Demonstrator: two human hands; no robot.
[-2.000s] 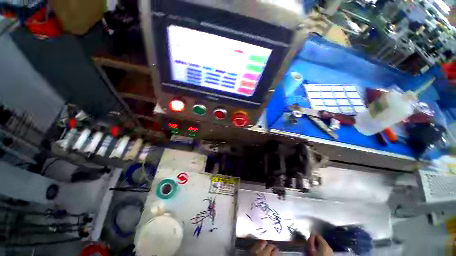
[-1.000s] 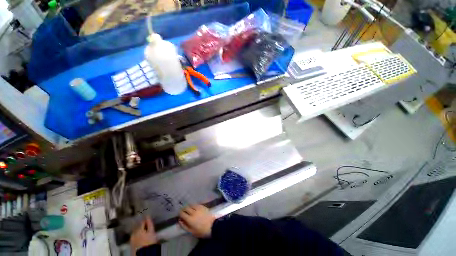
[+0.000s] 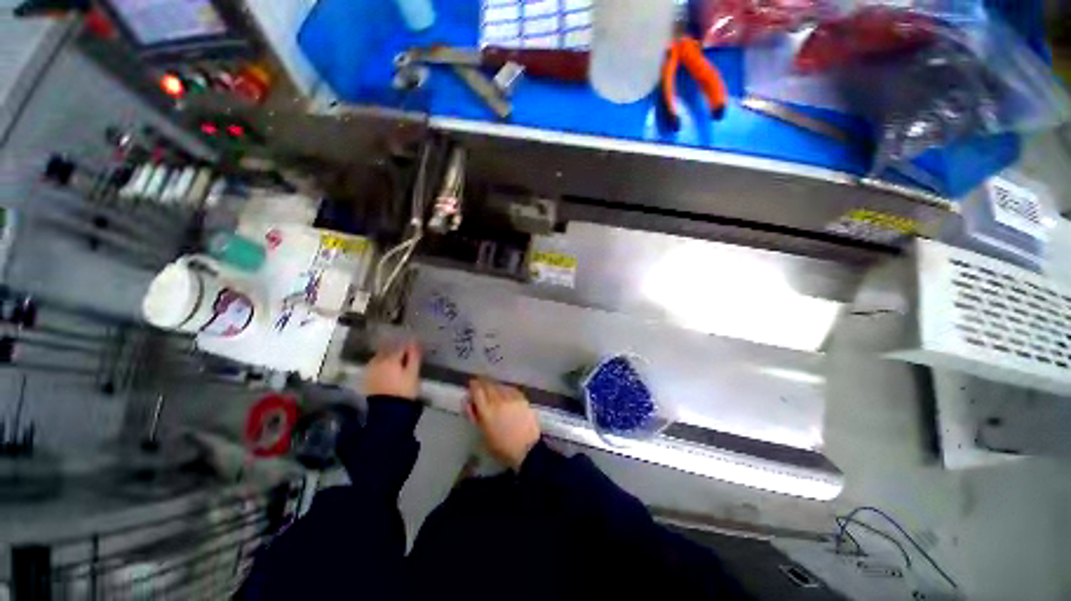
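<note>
My left hand (image 3: 395, 369) rests at the front edge of the long metal tray (image 3: 728, 405), near its left end. My right hand (image 3: 503, 419) lies on the same edge, a little to the right. Both hands look bare, with fingers curled; whether either holds anything is too small to tell. Loose short dark-blue wires (image 3: 463, 340) lie in several small groups on the tray just beyond my hands. A clear bag packed with blue wires (image 3: 620, 396) stands open at the tray's front edge, right of my right hand.
The machine head (image 3: 446, 211) is behind the tray. Left, a white cabinet top (image 3: 288, 335) bears a white tumbler (image 3: 176, 296), a teal roll (image 3: 238, 252) and mixed wire pieces (image 3: 303, 294). Above, a blue mat (image 3: 540, 103) holds orange pliers (image 3: 693, 80), a bottle and bags. A perforated white panel (image 3: 1004, 311) is right.
The view has swung from the control screen to the right, then down over the tray. Both hands remain at the tray's front edge.
</note>
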